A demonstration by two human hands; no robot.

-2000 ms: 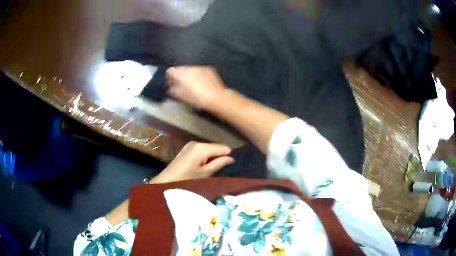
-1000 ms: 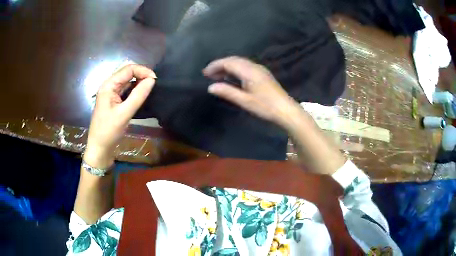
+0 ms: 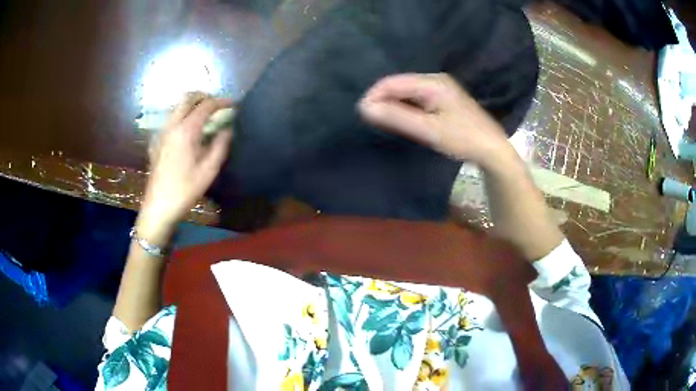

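The black garment (image 3: pixel 328 114) lies bunched on the brown table in front of me, its near side reaching my apron. My left hand (image 3: pixel 187 149) is at its left edge with bent fingers. A small pale piece (image 3: pixel 220 121) shows between thumb and fingers; blur hides what it is and whether cloth is gripped. My right hand (image 3: pixel 435 118) is over the middle of the garment, thumb and index fingertips together. I cannot tell whether they pinch cloth.
A long pale flat strip (image 3: pixel 572 189) lies right of the garment. A thin yellow-green tool (image 3: pixel 652 156), spools (image 3: pixel 676 189) and a white cloth or paper (image 3: pixel 678 88) are at the right. More black cloth (image 3: pixel 626 19) is at the upper right. Blue plastic (image 3: pixel 649 321) is below the table.
Since the earliest frame, my left hand has moved up to the garment's left edge and my right hand to the right. The garment is more bunched. In the last second, my right fingertips have closed together.
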